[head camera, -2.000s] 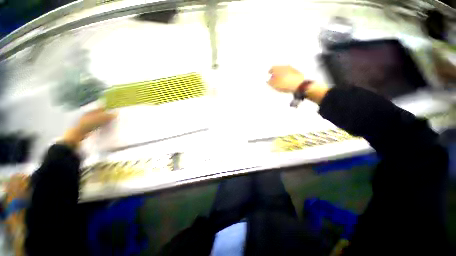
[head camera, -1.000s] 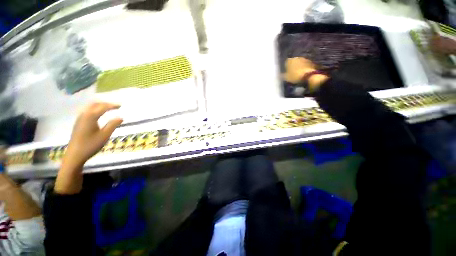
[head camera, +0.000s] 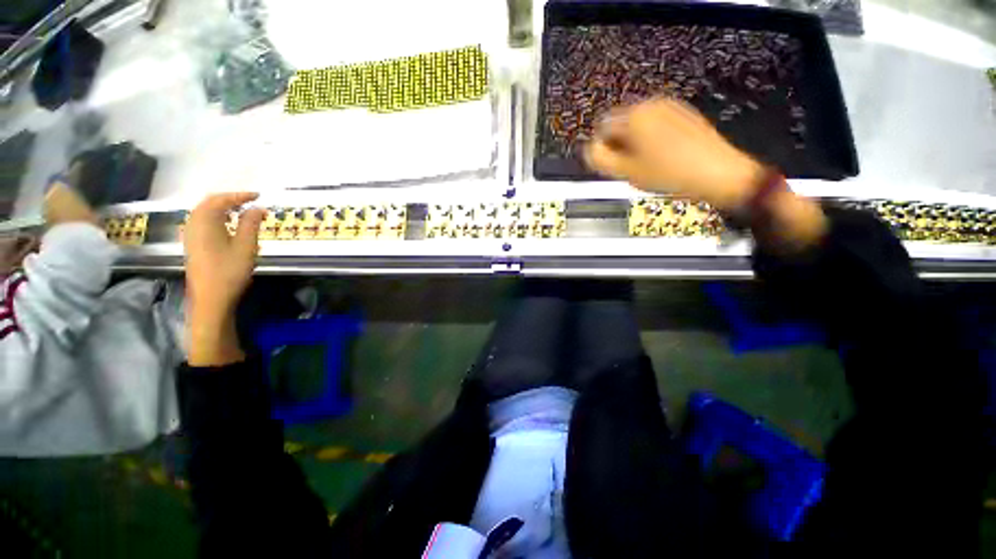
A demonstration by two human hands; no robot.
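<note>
The black tray (head camera: 699,169) lies on the bench, with loose dark purple-brown capacitors (head camera: 655,66) heaped in its back and left parts. My right hand (head camera: 672,147) is over the tray's front left part, fingers curled; whether it holds a capacitor cannot be told. A dark red wrist strap (head camera: 768,194) is on that wrist. My left hand (head camera: 222,246) is at the front rail, thumb and fingers apart, with nothing seen between them. Circuit board panels (head camera: 495,221) lie end to end in the rail, some with gaps between them.
Tight rows of yellow components (head camera: 388,82) stand on a white sheet (head camera: 415,153). A clear bag (head camera: 242,71) lies left of them. A neighbour's sleeve (head camera: 71,268) and hand are at the far left. Blue stools (head camera: 754,459) stand below the bench.
The view has turned so the rail lies level and the tray sits nearer the middle. My right hand has gone from the bare bench to the tray. My left hand is at the rail.
</note>
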